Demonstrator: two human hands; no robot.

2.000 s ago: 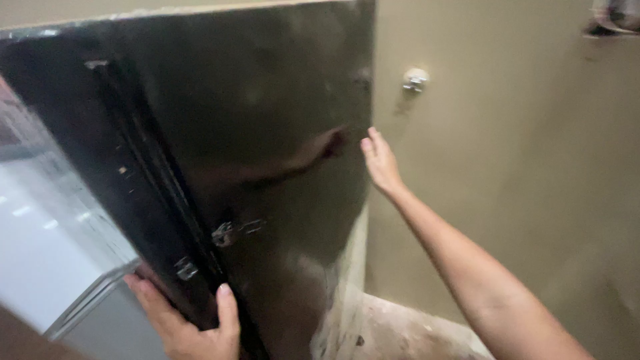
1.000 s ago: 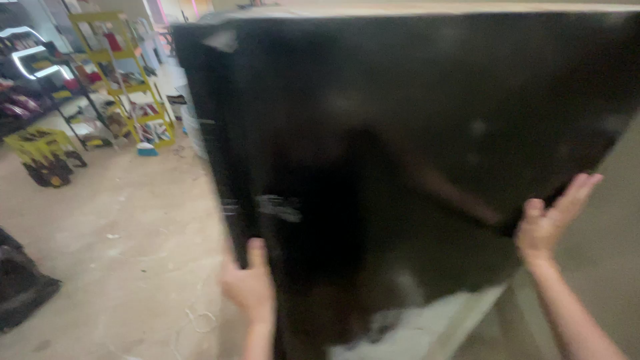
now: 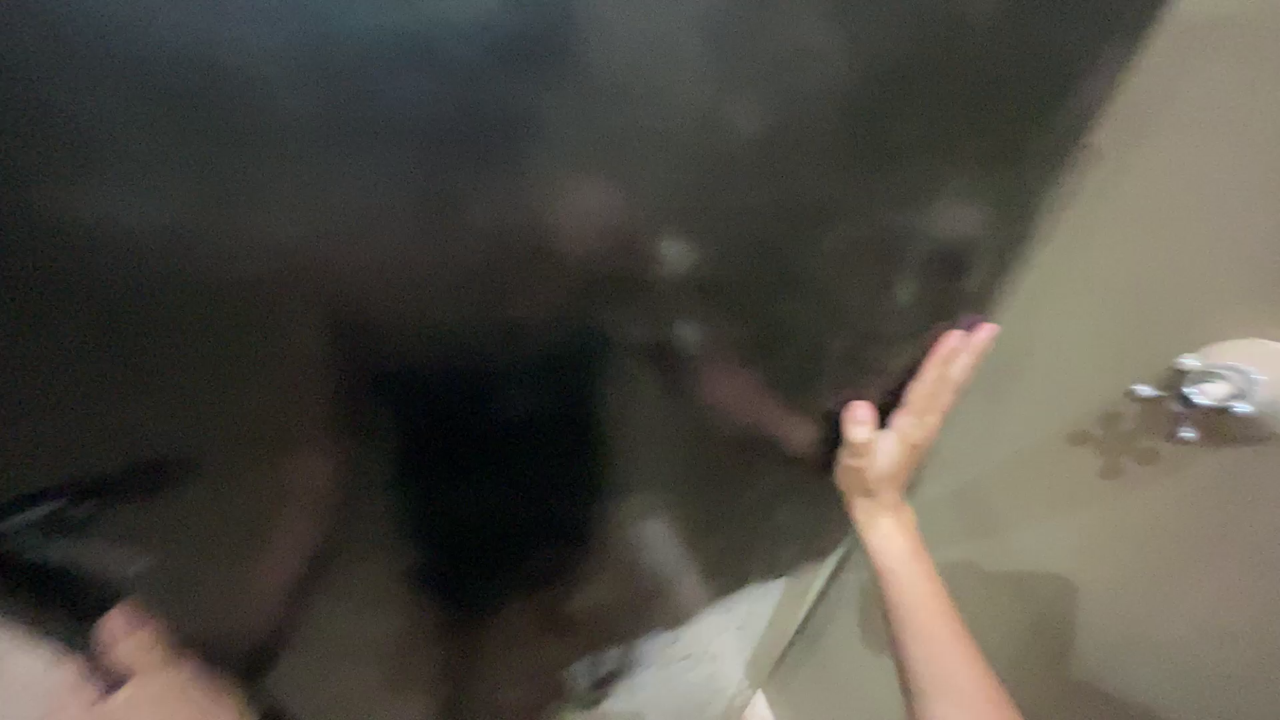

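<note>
A large, glossy black panel (image 3: 480,300) fills most of the head view and mirrors a blurred figure and arm. My right hand (image 3: 895,430) lies against its right edge, palm toward the panel, fingers extended up and to the right. At the bottom left, my left hand (image 3: 150,665) is blurred and partly cut off by the frame, with its thumb at the panel's dark left part. How firmly the left hand grips cannot be seen. The panel's lower end shows a pale, ragged patch.
A beige wall (image 3: 1150,560) stands close on the right of the panel. From it sticks out a chrome cross-handle valve (image 3: 1205,388) with a round base, casting a shadow. A pale surface (image 3: 700,650) shows below the panel.
The view has swung back toward the wall; the room with yellow shelving seen a second ago is out of sight. The panel fills more of the view, and both hands are still at it.
</note>
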